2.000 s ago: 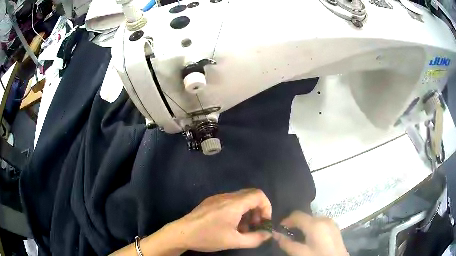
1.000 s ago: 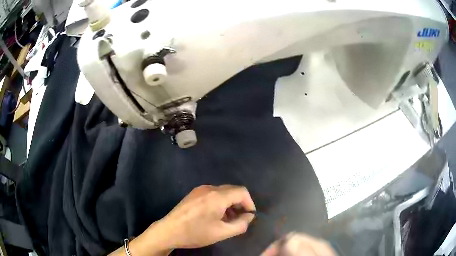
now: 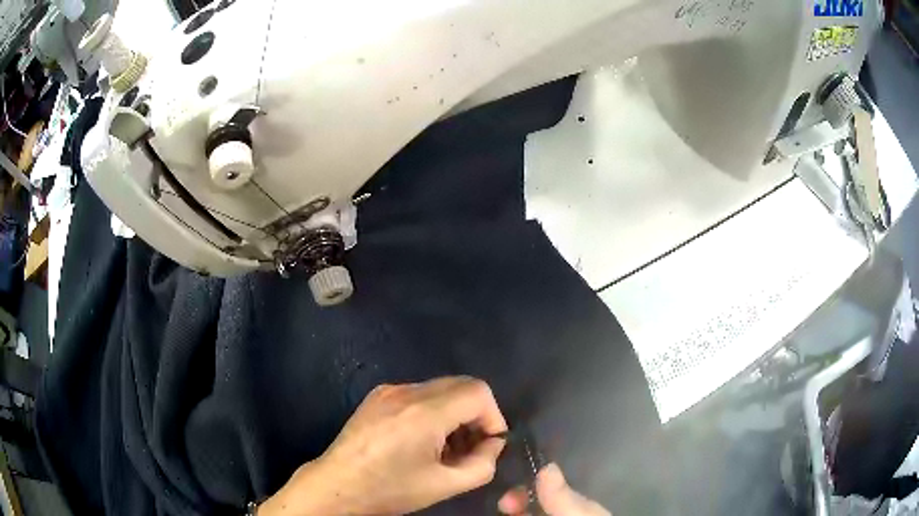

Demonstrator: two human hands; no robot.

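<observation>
Dark navy cloth (image 3: 433, 292) lies under the machine head and spreads over the table and its front edge. My left hand (image 3: 413, 443) is over the cloth at the lower middle, its thumb and index finger pinched on a small dark bit of cloth or thread. My right hand (image 3: 554, 496) is cut off by the bottom edge. Its fingertips hold a slim dark metal tool (image 3: 532, 459), whose tip points up near the left fingertips. The tool is blurred, so its exact type cannot be told.
The off-white sewing machine head (image 3: 333, 101) spans the top. A tension dial (image 3: 331, 285) sticks out above the cloth. The white table with a printed ruler (image 3: 726, 328) is at the right, with a metal bar (image 3: 831, 403) beyond its front edge.
The view has shifted, so the machine sits further left and higher. My right hand has dropped low and the slim tool now points upward. My left hand stays pinched.
</observation>
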